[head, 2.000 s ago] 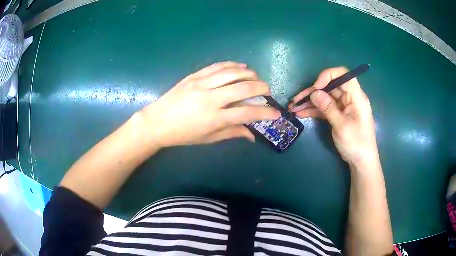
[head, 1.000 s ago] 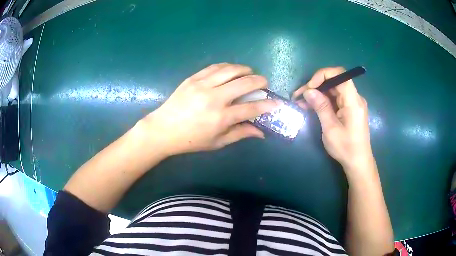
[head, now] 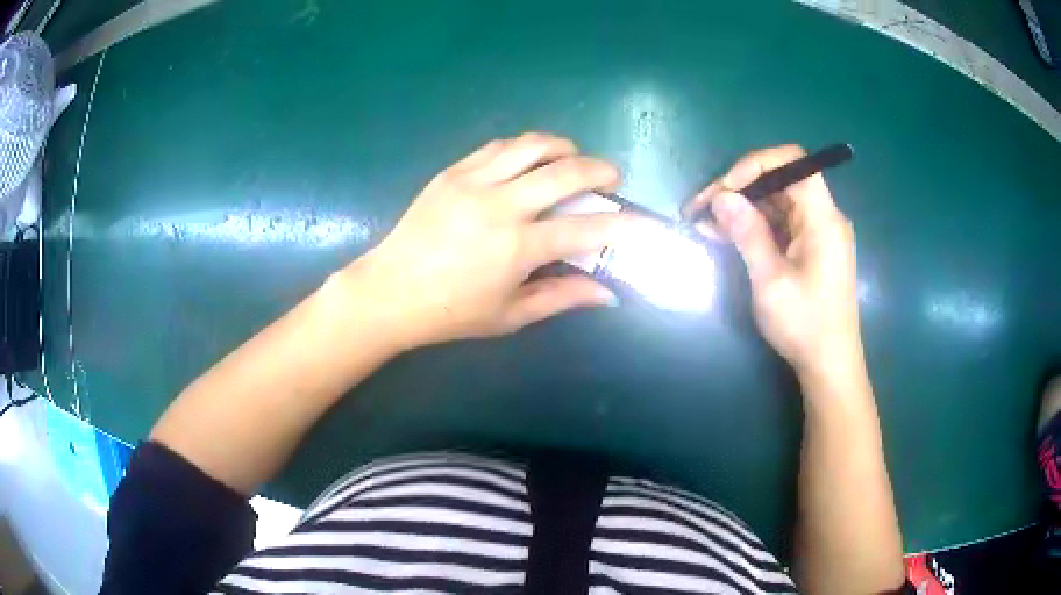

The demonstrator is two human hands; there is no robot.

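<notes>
A small bar-shaped phone unit (head: pixel 663 265) lies slanted on the green bench, its right half washed out white by glare and a pale part showing at its upper left end. My left hand (head: pixel 489 238) lies over its left half, fingers across it and thumb at the lower edge. My right hand (head: pixel 791 256) holds a slim black tool (head: pixel 803 171) like a pen, its tapered end at the unit's upper right edge. Glare and fingers hide whether the tip touches it.
The glossy green bench (head: pixel 489 407) surrounds the unit. A pale strip (head: pixel 931 52) curves across the far side. A white fan (head: pixel 23 122) stands at the far left. A dark thing with pink marks (head: pixel 1051 459) shows at the right edge, and a dark slim item lies at the top right.
The unit has shifted slightly up and turned a little under my left hand. Its circuitry, visible before, is now lost in glare. My right hand has moved slightly left with the tool.
</notes>
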